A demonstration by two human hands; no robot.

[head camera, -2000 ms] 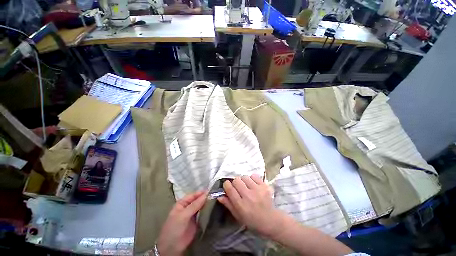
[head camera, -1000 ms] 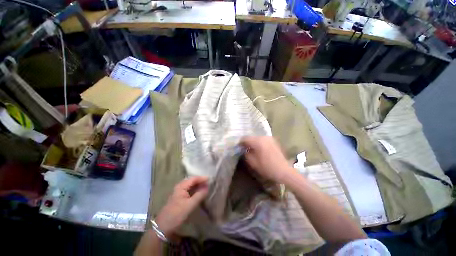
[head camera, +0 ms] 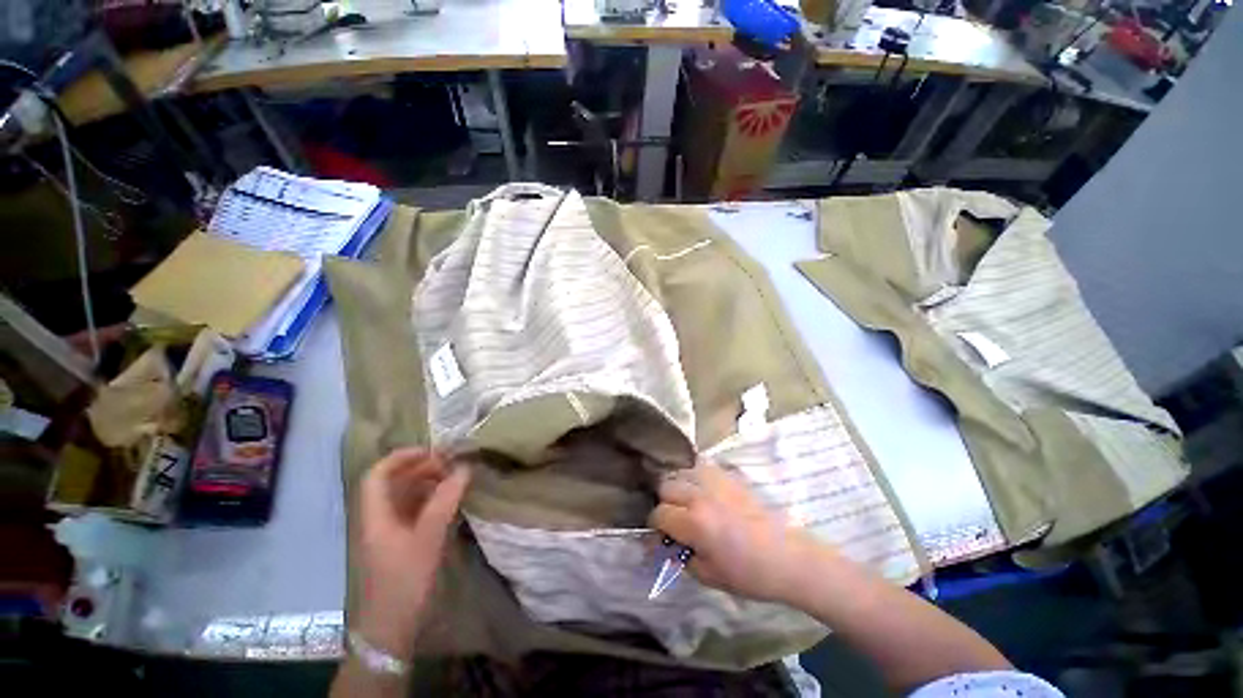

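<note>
A khaki garment body [head camera: 729,293] lies spread on the table with a cream striped lining [head camera: 545,293] puffed up on it. The sleeve opening [head camera: 579,477] gapes as a wide dark oval at the lower edge of the lining. My left hand [head camera: 409,511] is at the opening's left edge, fingers curled close to the cloth; whether it pinches the cloth is unclear. My right hand [head camera: 709,525] is at the opening's right edge, closed around small thread snips [head camera: 668,569] whose pointed blades stick out downward over the striped lining.
A second khaki garment [head camera: 1036,355] lies at the right. At the left are a smartphone [head camera: 239,447], an open small box [head camera: 136,457] with tan scraps, papers [head camera: 300,218] and a tan envelope [head camera: 218,286]. Sewing tables [head camera: 395,48] and a red-brown carton [head camera: 750,130] stand behind.
The lining's lower edge, earlier bunched between my hands, is now opened into a wide oval. My hands have moved apart, and the snips' blades now show below my right hand.
</note>
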